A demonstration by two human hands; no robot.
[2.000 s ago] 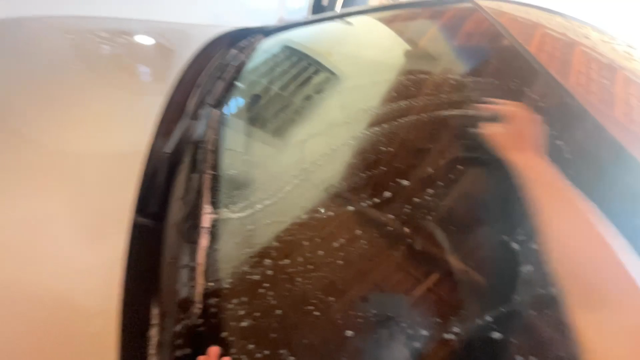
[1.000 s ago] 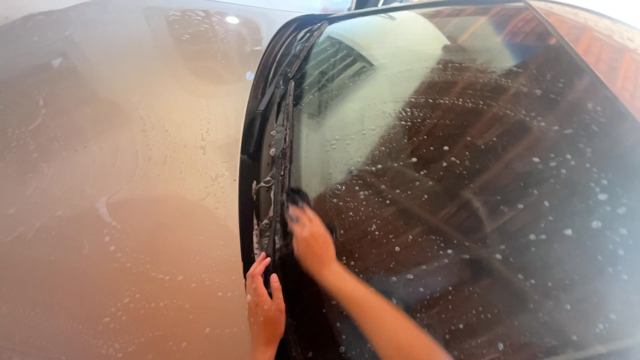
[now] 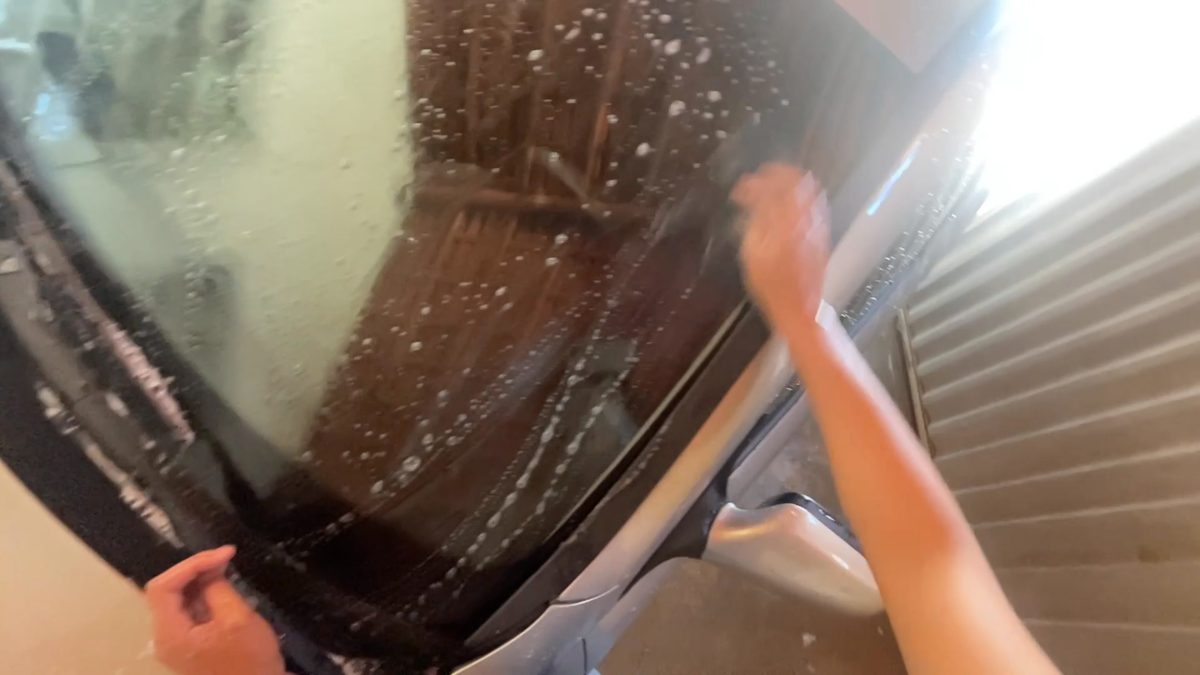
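Observation:
A car windshield (image 3: pixel 487 309) spotted with soap suds fills the middle of the head view. My right hand (image 3: pixel 783 239), blurred, is over the glass near its right edge, beside the silver pillar; its fingers are curled, and whether something is under them cannot be made out. My left hand (image 3: pixel 211 614) is at the bottom left, by the black cowl (image 3: pixel 103 394) at the windshield's base, thumb and fingers partly bent with nothing seen between them. Foam clings to the cowl and to the wiper arm (image 3: pixel 141 366).
A silver side mirror (image 3: pixel 797 553) juts out below my right forearm. The car's hood (image 3: pixel 56 581) lies at the lower left. A ribbed metal shutter or wall (image 3: pixel 1069 403) stands along the right, with bright light above it.
My right hand has moved from the wiper area at the windshield's base to the glass by the right pillar. The view has shifted toward the car's side, bringing in the mirror and ribbed wall.

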